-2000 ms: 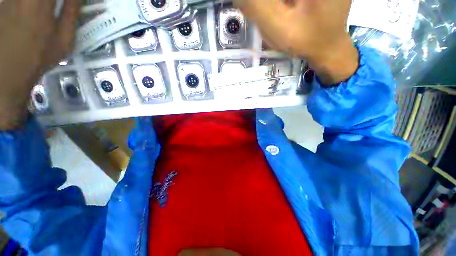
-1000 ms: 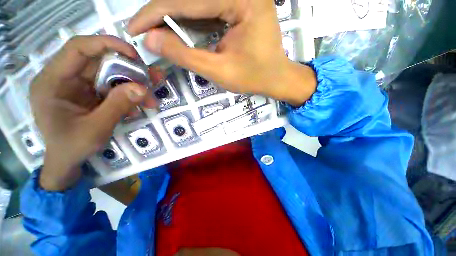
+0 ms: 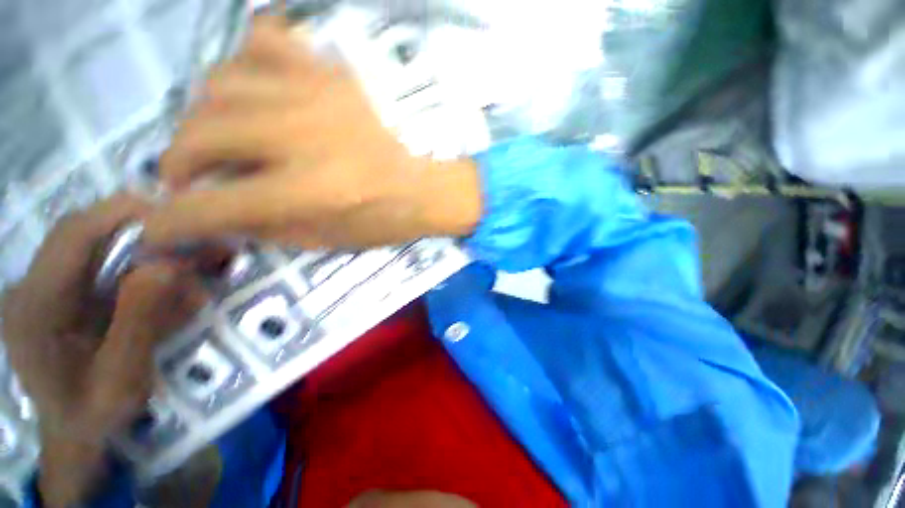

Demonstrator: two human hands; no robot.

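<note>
A watch body [image 3: 121,252] shows as a small silver curve in my left hand [image 3: 84,327], at the left of the view. My left fingers are curled round it. My right hand [image 3: 288,149] reaches across from the right, and its fingertips meet my left fingers at the watch. Whether the right hand grips a strap is hidden. The white tray [image 3: 223,425] lies tilted beneath both hands. Several watches sit in its lower pockets, such as one with a dark sensor [image 3: 270,325]. Pale straps [image 3: 362,283] lie across its near right pockets. The picture is blurred.
Crinkled clear plastic [image 3: 556,89] lies beyond the tray at the upper right, by the green bench top [image 3: 710,69]. A whitish cloth-like thing [image 3: 843,89] is at the far right. A blue stool [image 3: 829,412] stands at the lower right.
The view has turned, so the tray now slants more steeply and sits further left. Both hands appear further left and closer together, with the watch body still in my left hand.
</note>
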